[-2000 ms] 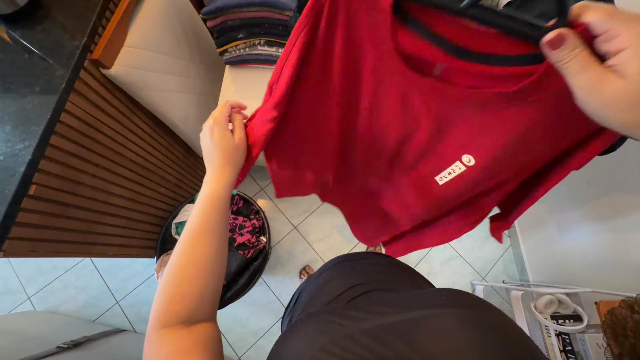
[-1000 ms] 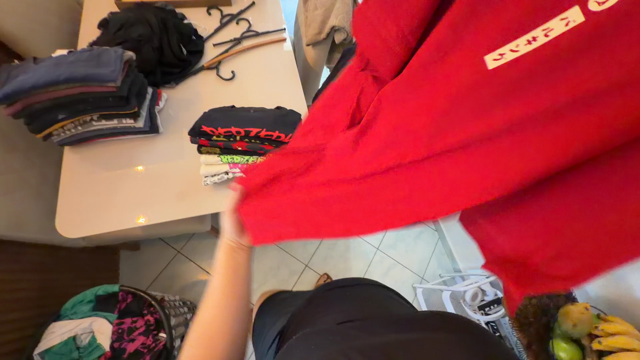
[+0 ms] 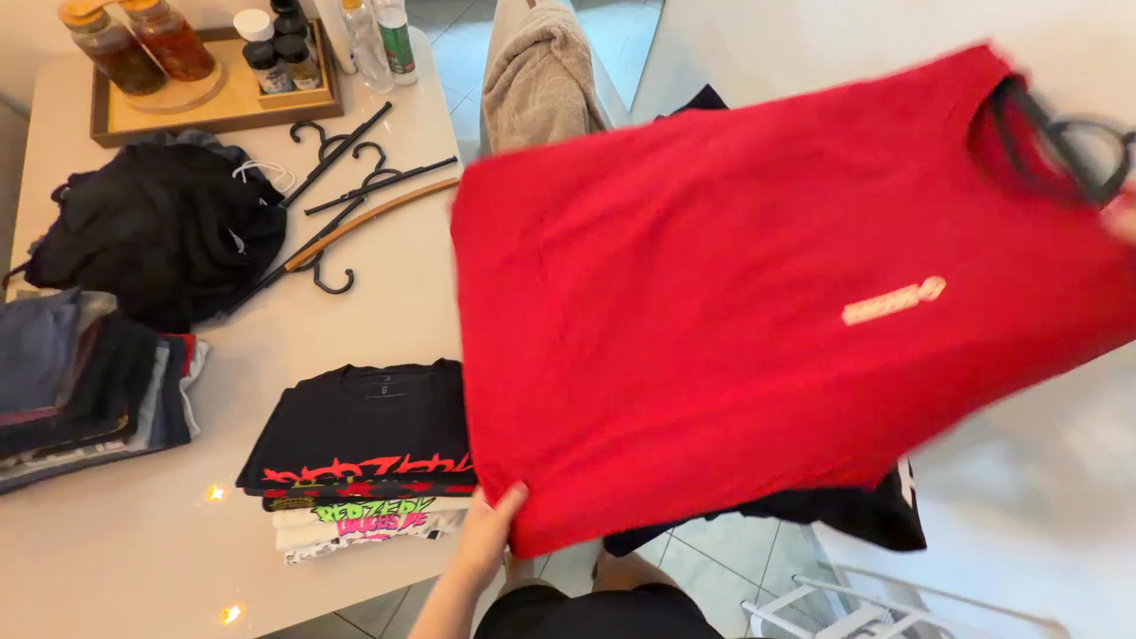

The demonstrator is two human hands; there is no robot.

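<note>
A red T-shirt (image 3: 710,311) with a small pale chest print is stretched out in front of me. My left hand (image 3: 488,537) pinches its lower corner between thumb and fingers, beside a stack of folded T-shirts (image 3: 373,426) with a black one on top. At the right edge my right hand (image 3: 1123,213) is only partly in view, blurred, by the shirt's neck and a black hanger (image 3: 1056,146) that sits in the neckline. Whether its fingers are closed around the hanger is hard to see. Black cloth (image 3: 834,515) shows below the red shirt.
On the white table (image 3: 355,328) lie loose hangers (image 3: 342,195), a heap of black clothing (image 3: 160,231), another folded stack (image 3: 80,390) and a wooden tray (image 3: 213,115) with jars. Bottles (image 3: 395,44) stand beside it. A beige towel (image 3: 546,80) hangs beyond; a white rack (image 3: 852,612) stands lower right.
The view has swung toward the table. The red shirt, earlier hanging with its sleeve side in my left hand, is now spread sideways, with my left hand at a lower corner.
</note>
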